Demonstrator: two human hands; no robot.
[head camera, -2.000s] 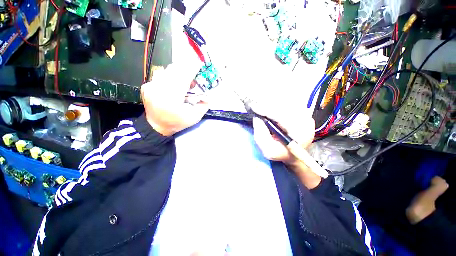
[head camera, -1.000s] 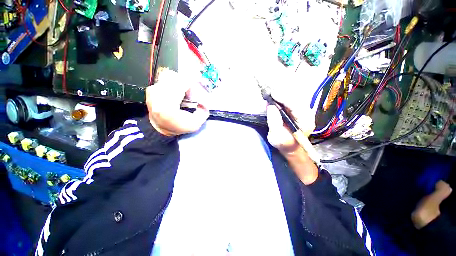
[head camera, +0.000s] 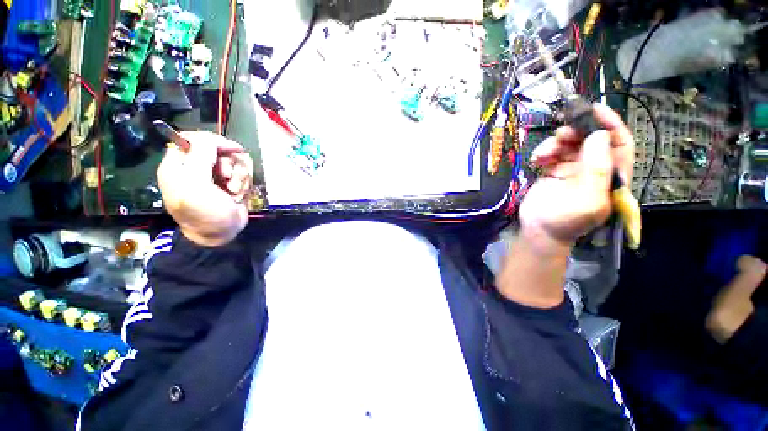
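My left hand (head camera: 205, 187) is at the left end of the white work sheet, over the bench's front edge, and holds thin dark tweezers (head camera: 172, 135) that point up and left. My right hand (head camera: 574, 181) is raised at the right and holds the soldering iron (head camera: 581, 114), its blurred metal tip pointing up and left over the bench clutter and its pale yellowish end (head camera: 626, 217) below. A small green circuit board (head camera: 308, 153) lies on the white work sheet (head camera: 370, 160) between my hands, with red and black leads (head camera: 278, 118) at its upper left. Neither hand touches it.
Two small green boards (head camera: 413, 103) lie on the sheet's right part. A wire bundle (head camera: 498, 135) and a pale grid panel (head camera: 686, 160) are at the right. Larger green boards (head camera: 130, 55) are at upper left. A blue bin (head camera: 42, 345) is at lower left. Another person's hand (head camera: 738, 295) is at lower right.
My left hand has moved left, away from the small board. My right hand has moved right and up with the soldering iron. The view has shifted, showing more of the bench's back.
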